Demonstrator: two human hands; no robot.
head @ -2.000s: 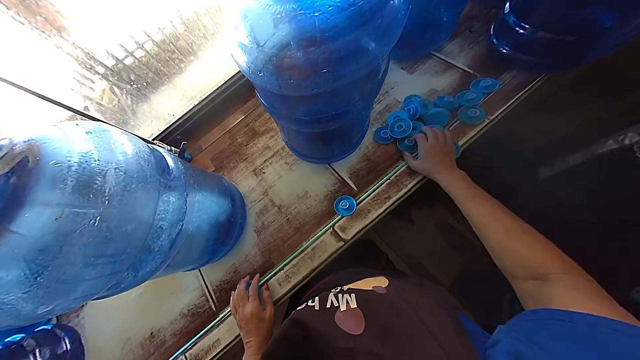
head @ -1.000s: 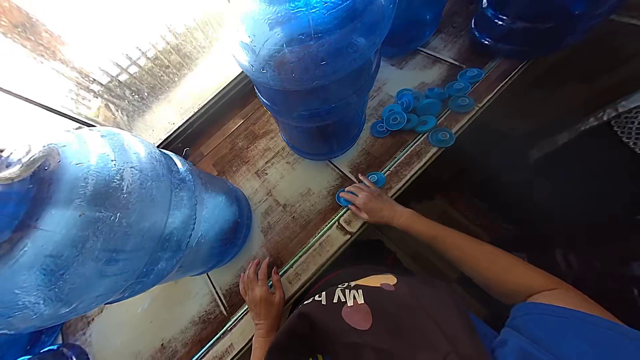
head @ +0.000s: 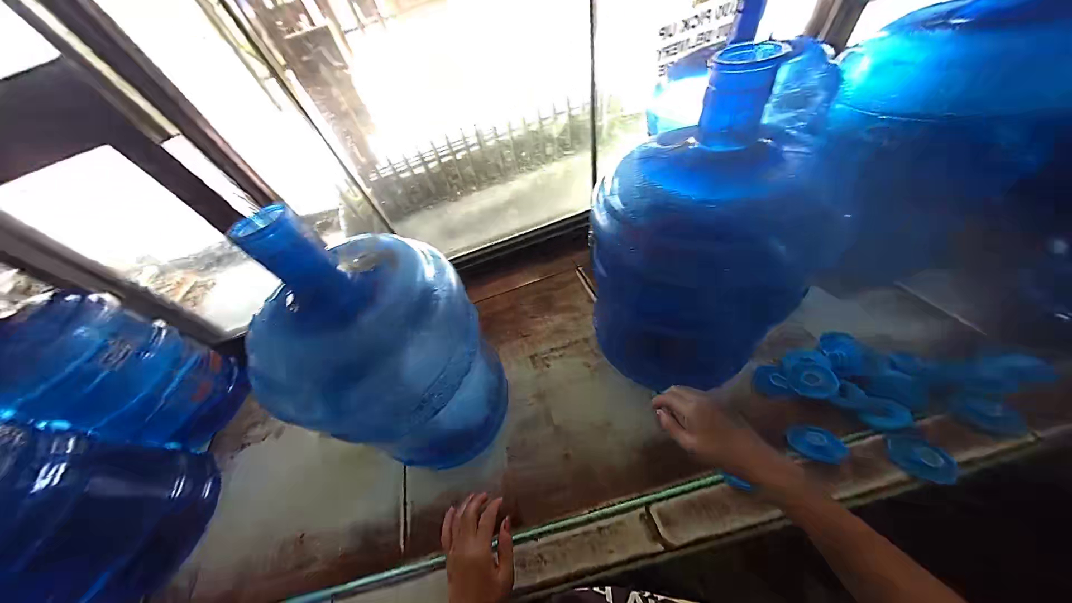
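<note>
My left hand (head: 477,548) rests on the tiled counter's front edge (head: 586,548), fingers apart, holding nothing. My right hand (head: 699,423) is near the base of a blue water jug (head: 699,260), its fingers bent; whether it holds a cap cannot be told. Many round blue plastic caps (head: 812,377) lie in a loose pile to its right. One cap (head: 737,481) shows partly under my right forearm. Another blue water jug (head: 377,343), with an uncapped neck, stands behind and to the left of my left hand.
Several more blue jugs stand at the far left (head: 92,502) and at the right (head: 946,151). A window with a dark frame (head: 528,239) runs behind the counter; a fence shows outside. A green strip (head: 620,511) runs along the counter edge.
My right hand has moved from the caps at the counter edge to the base of the middle jug. My left hand stays at the edge. The view has tilted up toward the window.
</note>
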